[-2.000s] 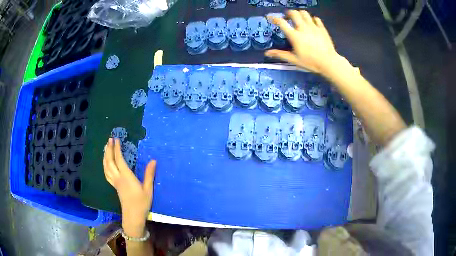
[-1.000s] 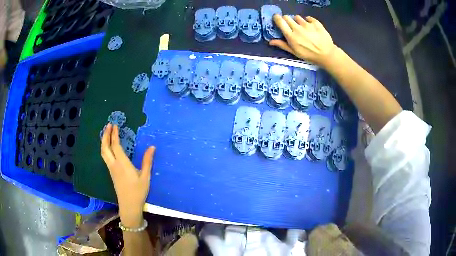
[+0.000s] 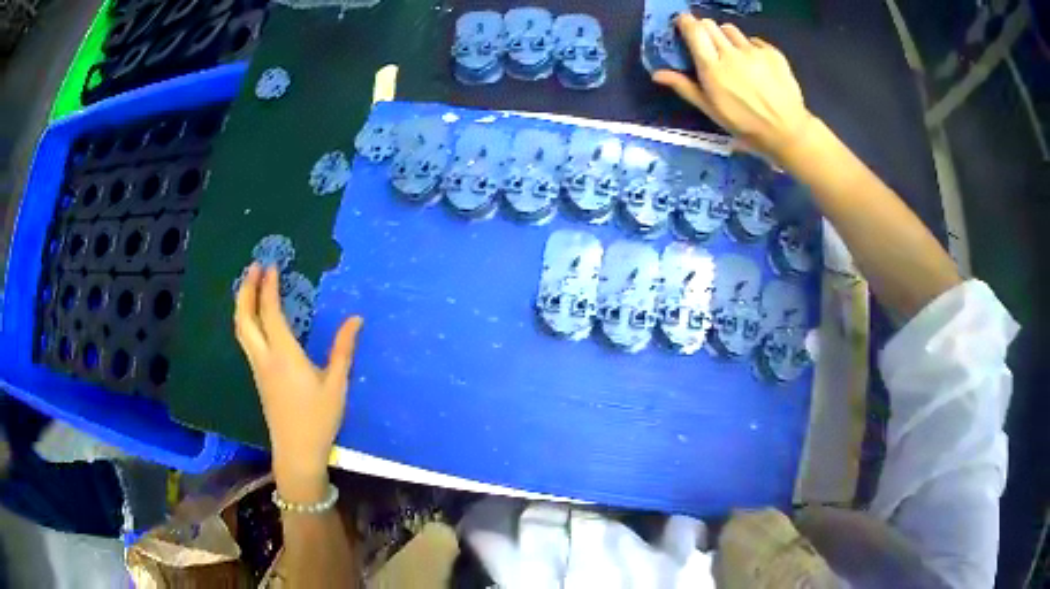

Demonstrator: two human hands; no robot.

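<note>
My right hand [image 3: 743, 86] has its thumb and fingers on a pale blue-grey oval housing [image 3: 664, 37] on the dark bench top beyond the board. To its left stand several more housings [image 3: 530, 46] in a row. The blue work board [image 3: 461, 380] carries two rows of housings [image 3: 570, 288], the nearer one towards the right. My left hand [image 3: 297, 374] is at the board's left edge, fingers spread, its fingertips touching a notched disc [image 3: 274, 250]. Another disc [image 3: 297, 305] lies beside its fingers. It grips nothing that I can see.
A blue crate [image 3: 25, 276] with black trays [image 3: 127, 242] stands at the left, with a green crate [image 3: 78, 63] beyond it. Single discs [image 3: 329, 173] lie on the dark green top. A clear plastic bag [image 3: 328, 4] is cut off at the top edge. Another person's clothing [image 3: 69, 506] shows at the lower left.
My right hand has moved right with one housing, apart from the far row, which now shows fewer housings. My left hand has stayed by the discs. The view has shifted slightly.
</note>
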